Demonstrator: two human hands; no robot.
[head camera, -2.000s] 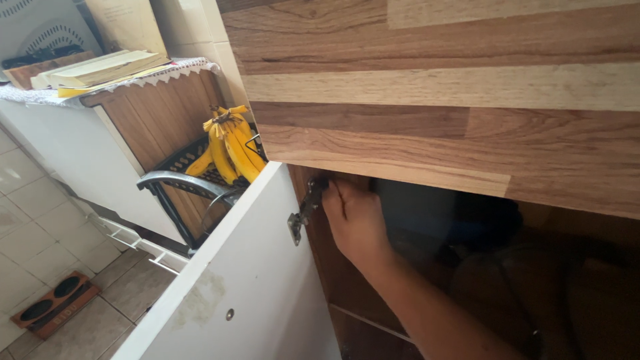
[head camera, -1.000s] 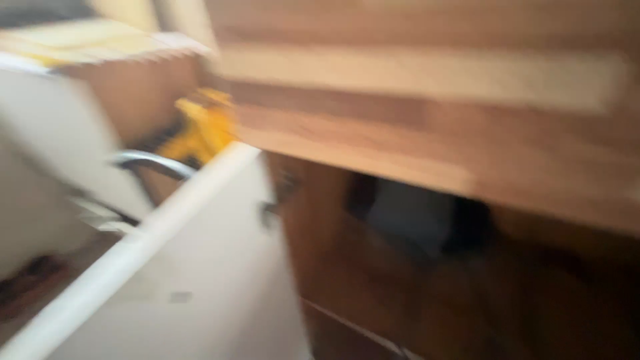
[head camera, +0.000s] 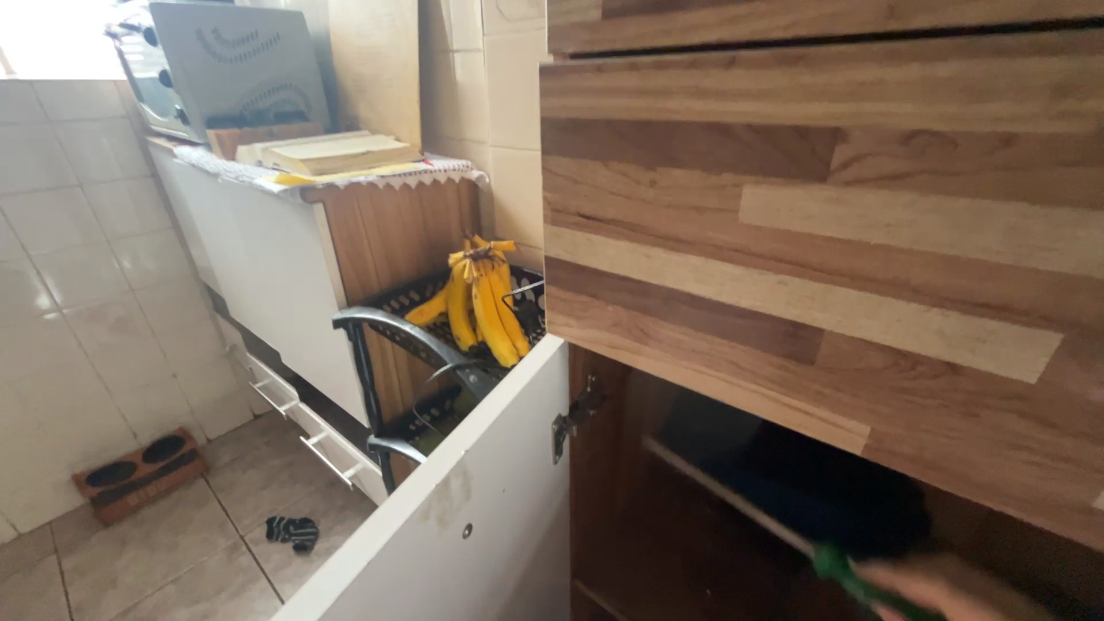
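At the lower right, blurred by motion, my right hand (head camera: 940, 586) holds the green handle of a long screwdriver (head camera: 841, 569). Its thin pale shaft points up and left inside the cabinet, towards the metal hinge (head camera: 573, 418); the tip appears short of the hinge. That hinge joins the open white cabinet door (head camera: 483, 517) to the cabinet's brown side panel (head camera: 599, 492). A small round metal fitting (head camera: 467, 530) sits in the door's face. My left hand is out of view.
Wood-patterned drawer fronts (head camera: 776, 216) overhang the dark cabinet opening. Behind the door, bananas (head camera: 487, 310) lie in a black rack (head camera: 405, 302). Books (head camera: 345, 153) and a toaster oven (head camera: 241, 69) stand on a white unit. A brick (head camera: 142, 474) and striped cloth (head camera: 293, 533) are on the floor.
Two seconds ago my right hand was at the hinge; one second ago it was out of sight. Now it is back at the lower right with the screwdriver. The view has shifted.
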